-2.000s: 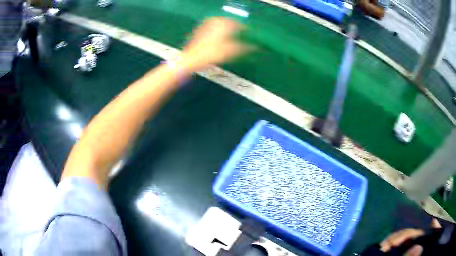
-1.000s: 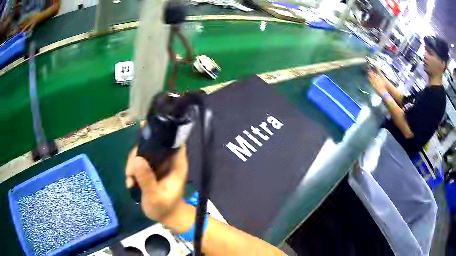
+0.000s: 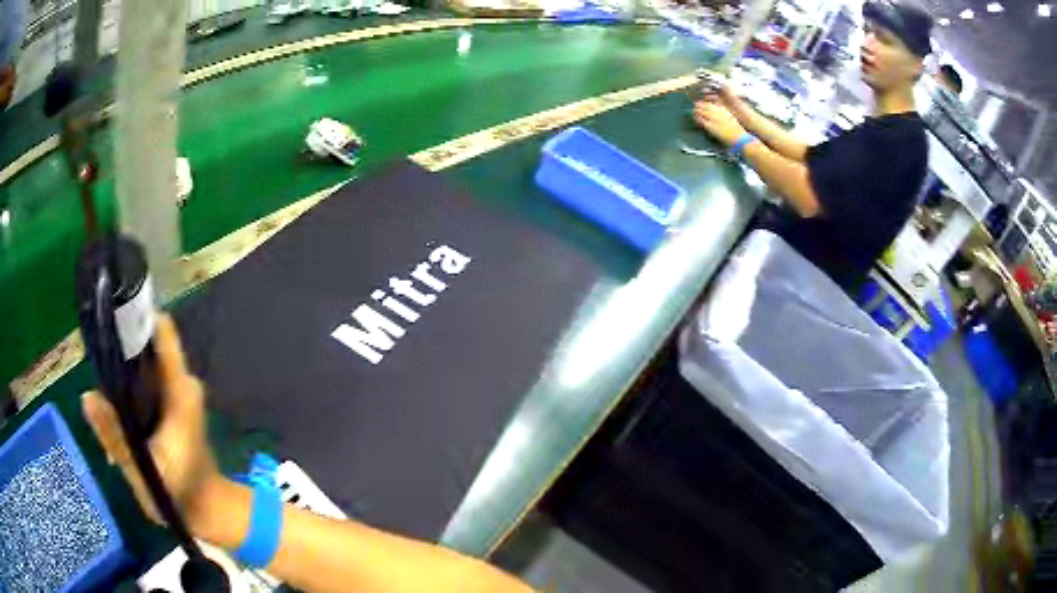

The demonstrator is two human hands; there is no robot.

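Observation:
My right hand, with a blue wristband, is at the left side of the view. It is closed around the black electric screwdriver, which stands roughly upright with its black cord running down past the wrist. The blue screw tray, filled with tiny silver screws, is cut off at the lower left, beside the hand. A small part of the white holding fixture shows behind the wristband. My left hand is out of the picture.
A black "Mitra" mat lies on the dark-green bench. Behind it, a white unit sits on the green conveyor. A blue bin stands at the bench's far end. A lined bin and a person in black are at right.
The view has swung right, away from the screw tray, and shows more of the lined bin and the person. My right hand still holds the screwdriver. My left arm, seen two seconds ago, is gone from view.

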